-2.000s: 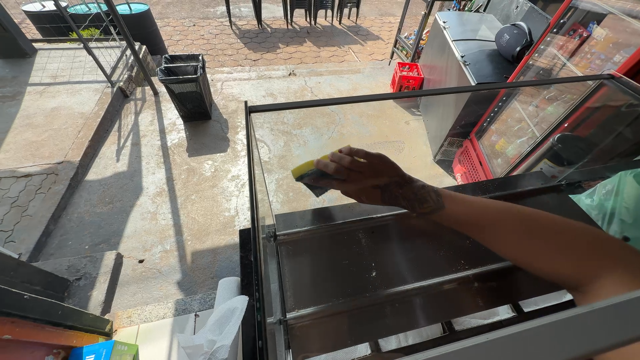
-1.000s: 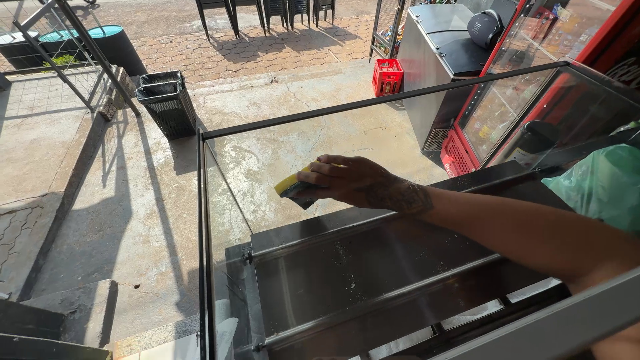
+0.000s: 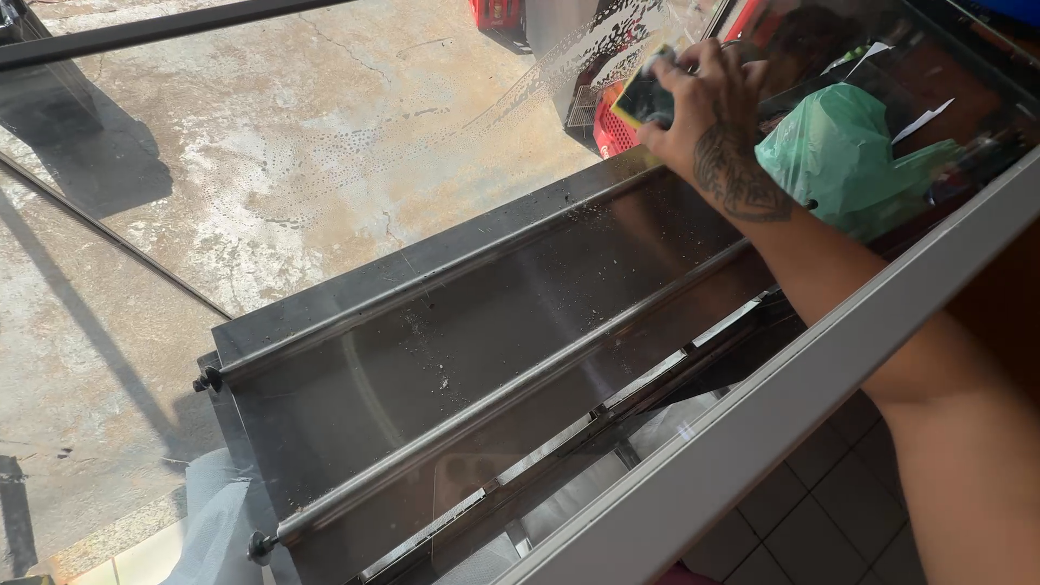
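My right hand [image 3: 707,110], with a tattooed wrist, grips a yellow sponge with a dark scouring side [image 3: 648,99] at the upper right. It reaches inside a glass display case and holds the sponge at the front glass pane. Wet, foamy streaks [image 3: 605,49] show on the glass beside the sponge, and fine droplets spread to the left. Below lies the case's dark metal base [image 3: 487,341] with long rails and scattered crumbs. My left hand is out of view.
A green plastic bag [image 3: 837,146] lies right of my wrist. The case's pale frame bar [image 3: 731,431] crosses under my forearm. Beyond the glass are a red crate [image 3: 500,12] and concrete floor. A whitish translucent plastic sheet [image 3: 213,512] hangs at the lower left.
My right hand has moved right along the glass with the sponge, closer to the green bag. Wet streaks now show on the pane. The view has moved closer to the case.
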